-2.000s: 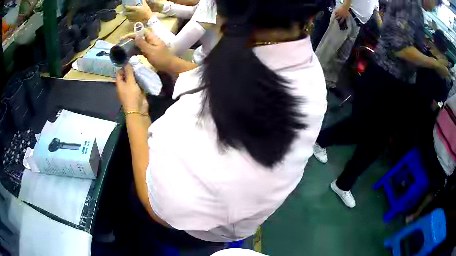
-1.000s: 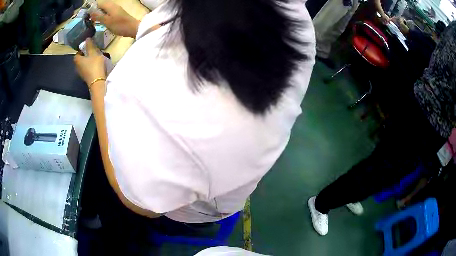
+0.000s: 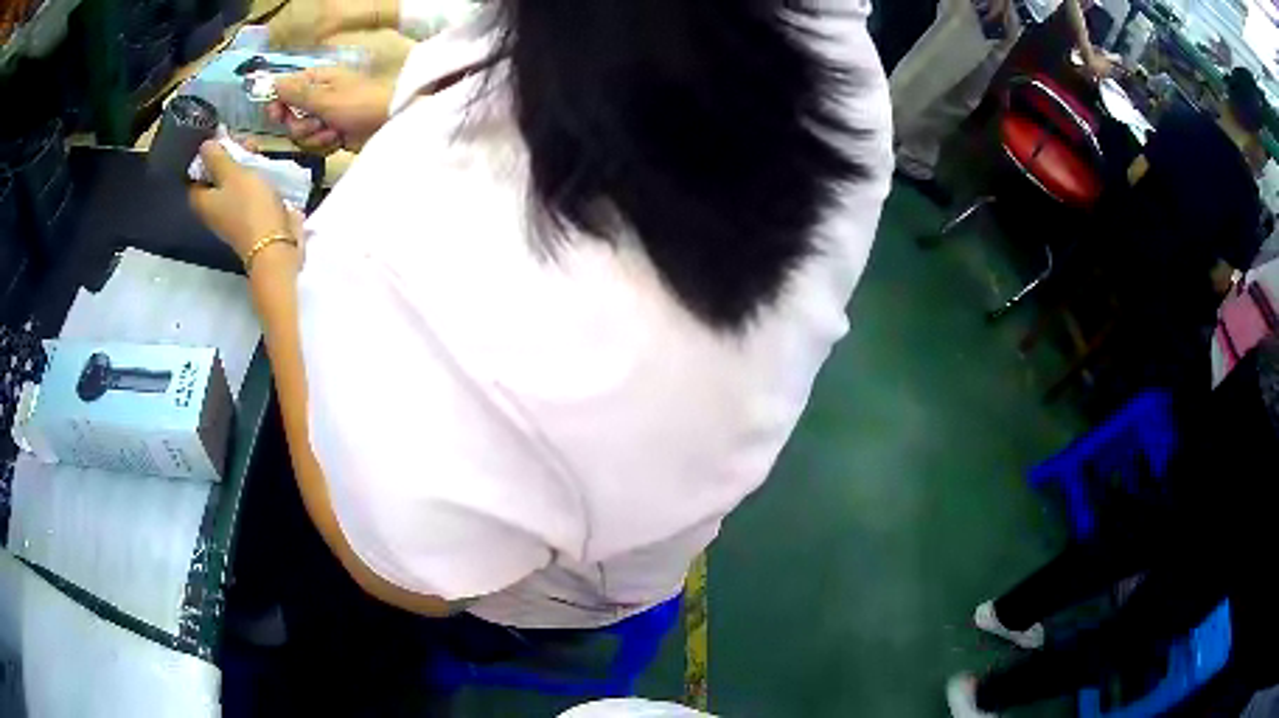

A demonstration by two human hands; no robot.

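Neither of my hands is in view. A light blue retail box (image 3: 129, 407) lies on its side on the white foam sheet (image 3: 105, 540) at the left, with a dark product picture on its upper face and small white flaps at its left end. Beyond it, a neighbour seen from behind holds a dark, hollow, cylindrical appliance part (image 3: 185, 129) with whitish wrapping in one hand. The neighbour's other hand holds a small pale piece that I cannot make out.
The neighbour's white-shirted back (image 3: 561, 379) fills the middle. Another blue box (image 3: 232, 84) lies beyond the neighbour's hands. A red chair (image 3: 1049, 147), a blue stool (image 3: 1108, 456) and a dark-trousered person's legs are at the right on green floor.
The view has shifted, so the neighbour and near box sit further left. The neighbour's hands have moved apart, with the dark part in one. The walking person has moved toward the lower right.
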